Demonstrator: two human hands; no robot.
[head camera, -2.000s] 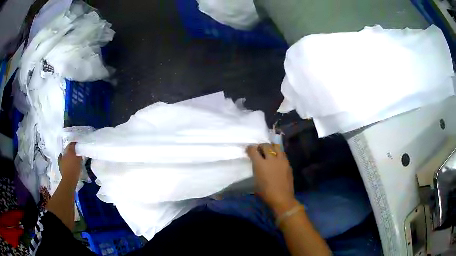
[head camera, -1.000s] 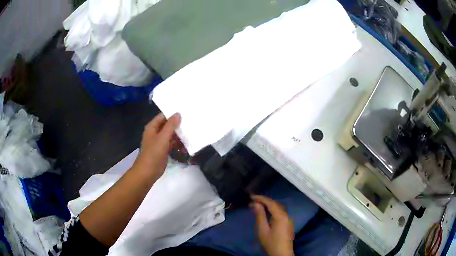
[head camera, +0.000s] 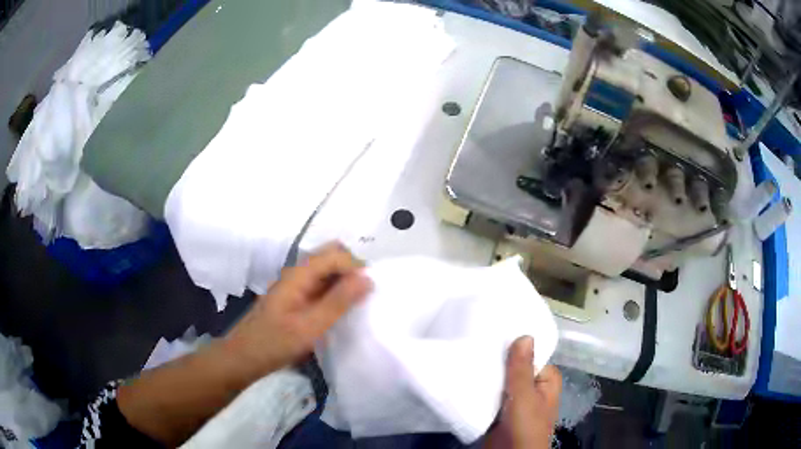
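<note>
A white fabric piece (head camera: 422, 351) is held between my two hands over the front edge of the machine table. My left hand (head camera: 307, 302) grips its left upper edge. My right hand (head camera: 527, 399) grips its right lower side, thumb on top. A stack of white cut panels (head camera: 290, 140) lies left of the machine, partly on the green surface. The overlock machine (head camera: 650, 131) stands to the right with its shiny cloth plate (head camera: 505, 149) bare. The presser foot area (head camera: 580, 167) has no fabric in it.
Scissors (head camera: 727, 320) lie in a small tray at the right. A black strap (head camera: 648, 333) crosses the table edge. Two thread cones (head camera: 764, 207) stand at the far right. A blue crate (head camera: 105, 259) heaped with white pieces is at the left. More white fabric (head camera: 263, 412) lies below the table edge.
The view has swung right towards the machine. My left hand has left the stack with a piece now held clear of it. My right hand has come up and taken hold of its other side.
</note>
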